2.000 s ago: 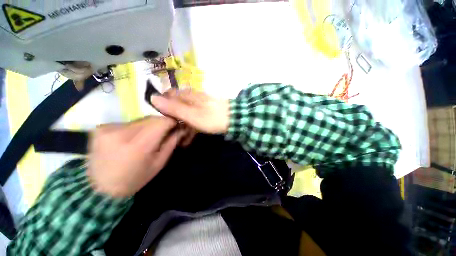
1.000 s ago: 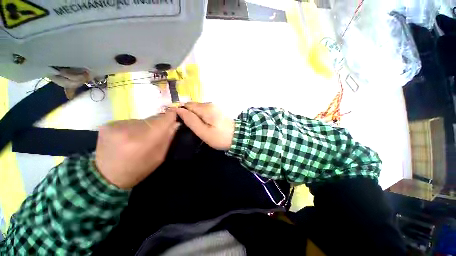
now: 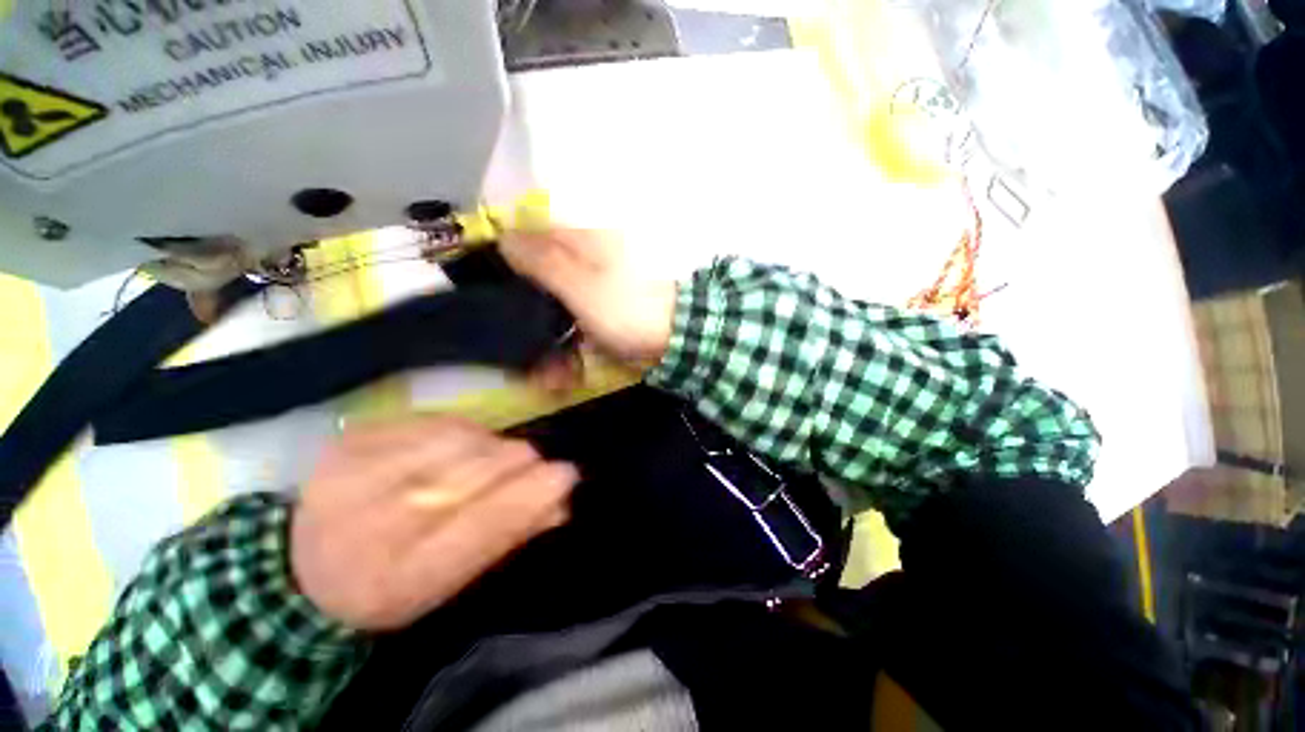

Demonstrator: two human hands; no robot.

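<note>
My right hand (image 3: pixel 594 293) holds a black webbing strap (image 3: pixel 344 350) near the needle area, its fingers around the strap's right end. The strap runs left across the table and crosses another black length (image 3: pixel 108 365). My left hand (image 3: pixel 429 515) is blurred, below the strap and apart from it, over the dark cloth; its fingers are together and I cannot tell whether they hold anything. A silver slide buckle (image 3: pixel 769 503) lies on black straps at my lap. The sewing machine head (image 3: pixel 272 143) is at the upper left.
Orange-red thread ends (image 3: pixel 956 279) and a rectangular ring (image 3: pixel 1008 199) lie on the white table (image 3: pixel 687 157). A clear plastic bag (image 3: pixel 1131 115) is at the upper right. Yellow tape (image 3: pixel 905 122) crosses the table. A lap cloth with a grey edge (image 3: pixel 573 636) is at the bottom.
My left hand has moved down, away from my right hand. My right hand has moved slightly up with the strap, which now shows between the hands and the machine head.
</note>
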